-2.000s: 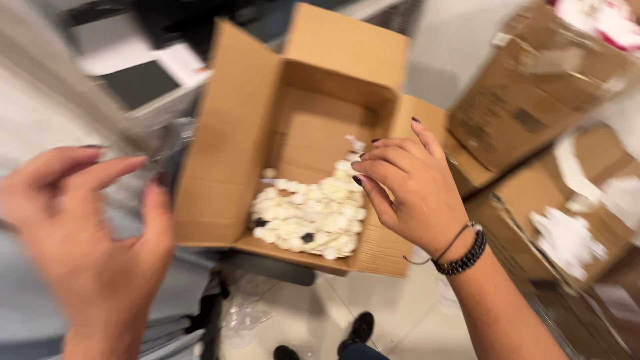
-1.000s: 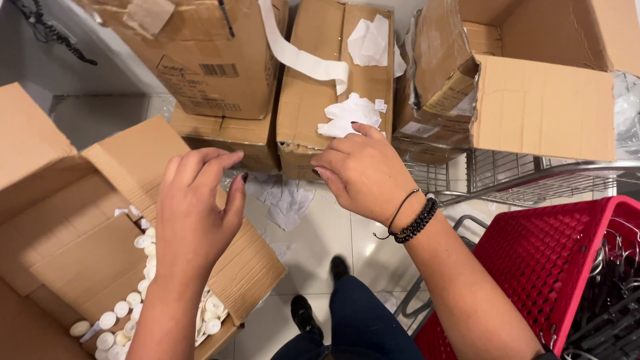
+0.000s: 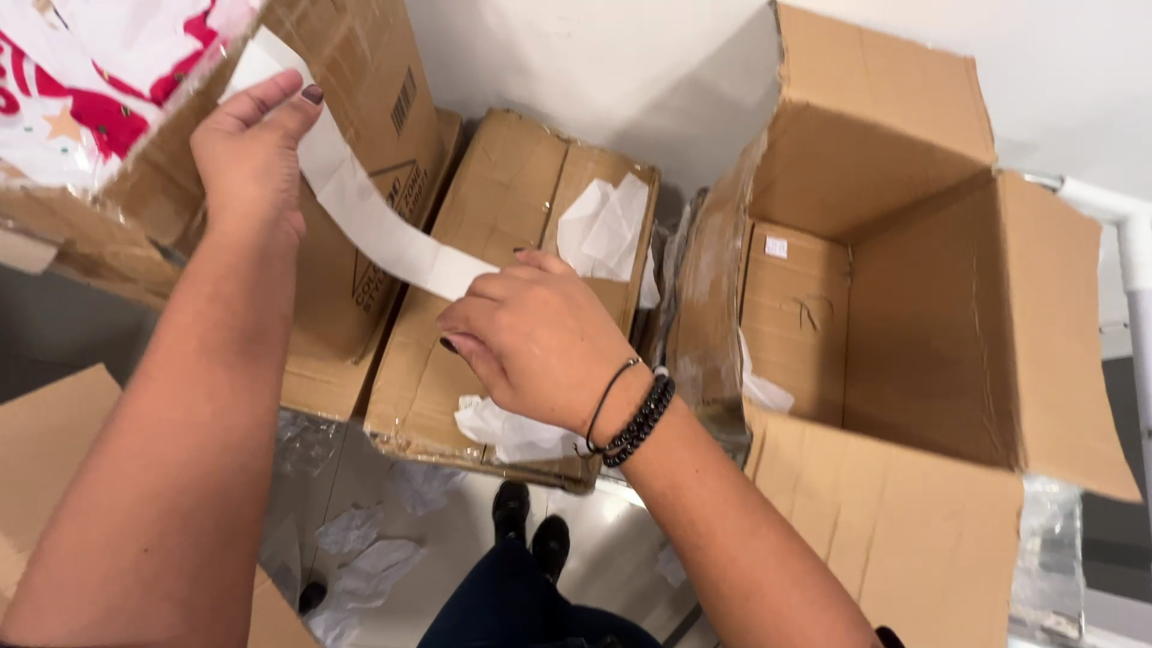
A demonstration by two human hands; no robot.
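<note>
A long white paper strip [image 3: 369,216] hangs in a curve between my two hands, its upper end lying by a cardboard box with printing. My left hand [image 3: 256,144] pinches the strip near that upper end, thumb against fingers. The strip's lower end meets my right hand [image 3: 531,333], whose curled fingers hold it above a closed cardboard box [image 3: 495,198]. Crumpled white paper [image 3: 603,225] lies on that box beyond my right hand, and more white paper [image 3: 513,432] is beneath my right wrist.
An open cardboard box [image 3: 927,315] stands at the right, a scrap of paper inside. At upper left, a box holds red and white printed fabric [image 3: 108,99]. Crumpled paper [image 3: 373,571] and clear plastic lie on the tiled floor. Another carton's flap [image 3: 54,432] shows at lower left.
Both hands were empty one second ago; now they hold the white strip, which lay on the boxes then. The view has swung right from the carton of white round pieces.
</note>
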